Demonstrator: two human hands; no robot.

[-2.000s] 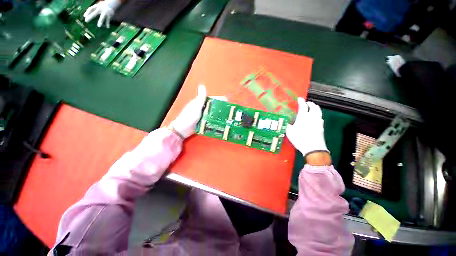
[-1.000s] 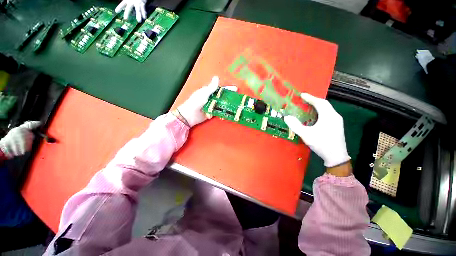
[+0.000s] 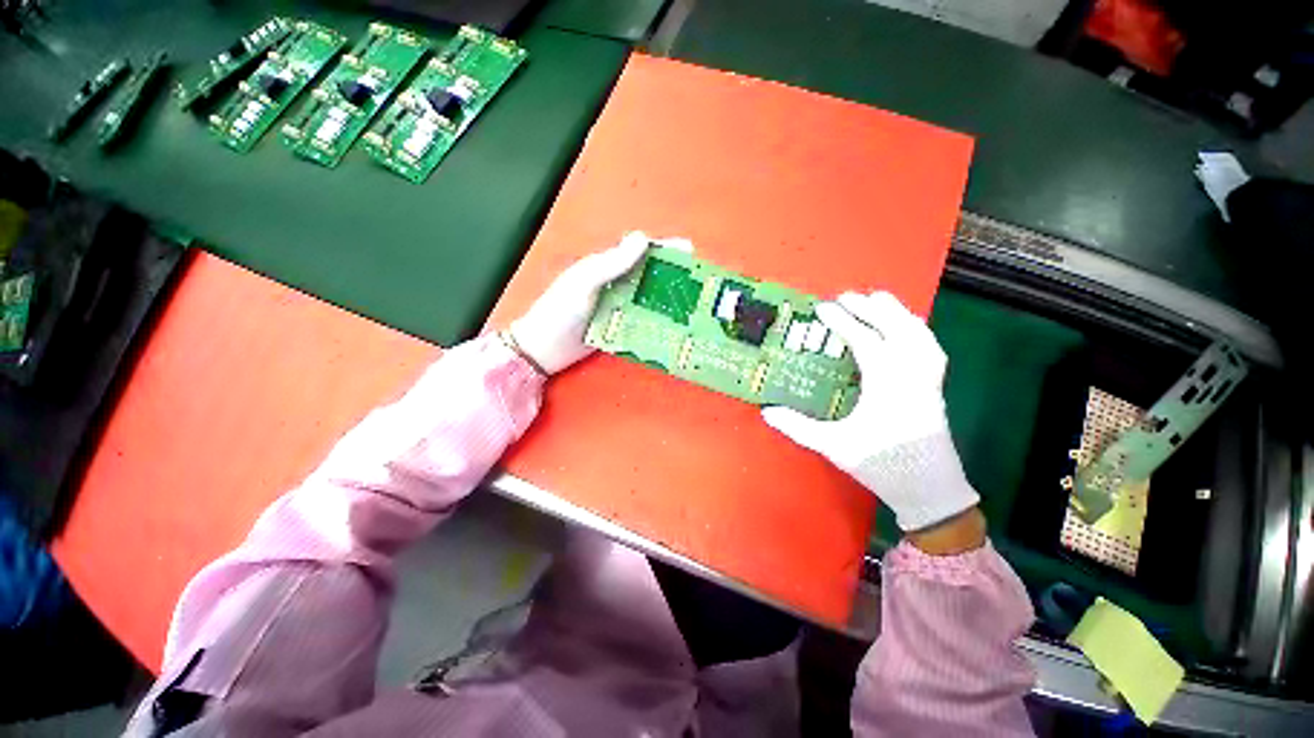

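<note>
A green circuit board is held between my two hands above the red-orange mat. The pale green inspection template lies over its component face. The board's black block and white parts show through the cut-outs. My left hand, in a white glove, grips the left end. My right hand, also gloved, grips the right end of the template and board, thumb at the lower edge and fingers at the upper edge.
Several circuit boards stand in a row on the green bench. Another red-orange mat lies at left. At right, a metal-edged recess holds a perforated strip and a tan perforated board. A yellow note lies at its edge.
The template has gone from the mat and from beside the board onto the board, moved by my right hand. The gloved hands of others at the far boards and at left have left view.
</note>
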